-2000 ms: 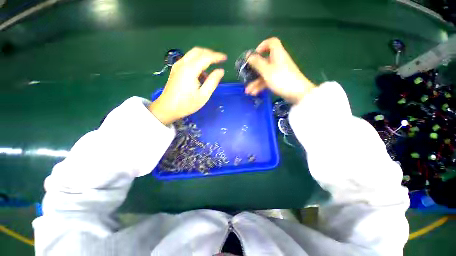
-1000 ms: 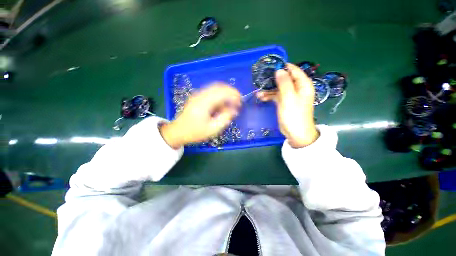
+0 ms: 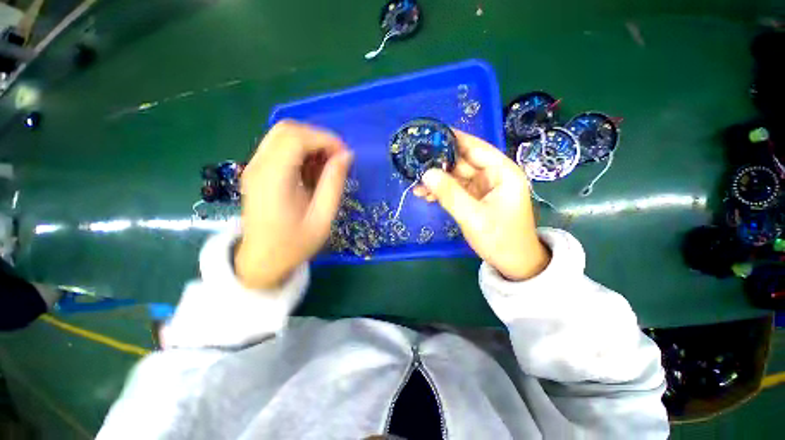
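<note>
My right hand (image 3: 482, 193) holds a round unit (image 3: 423, 149) over the blue tray (image 3: 379, 93). The unit's open face is up, showing a blue circuit board, and a thin white wire hangs from it. My left hand (image 3: 288, 202) is blurred over the tray's left side, with thumb and fingers curled. Whether it holds anything small cannot be told. Small shiny springs (image 3: 366, 232) lie heaped in the lower part of the tray, partly hidden by my left hand. A few more lie at its upper right.
Several round units (image 3: 592, 137) lie right of the tray, one silvery rim up. Another unit (image 3: 400, 17) lies beyond the tray, and more (image 3: 220, 182) at its left. A dark heap of assemblies (image 3: 757, 215) is at far right, above a brown box (image 3: 762, 365) below the bench edge.
The view has shifted. My left hand has moved left, away from the round unit. My right hand still holds the unit, now with its board facing up towards me.
</note>
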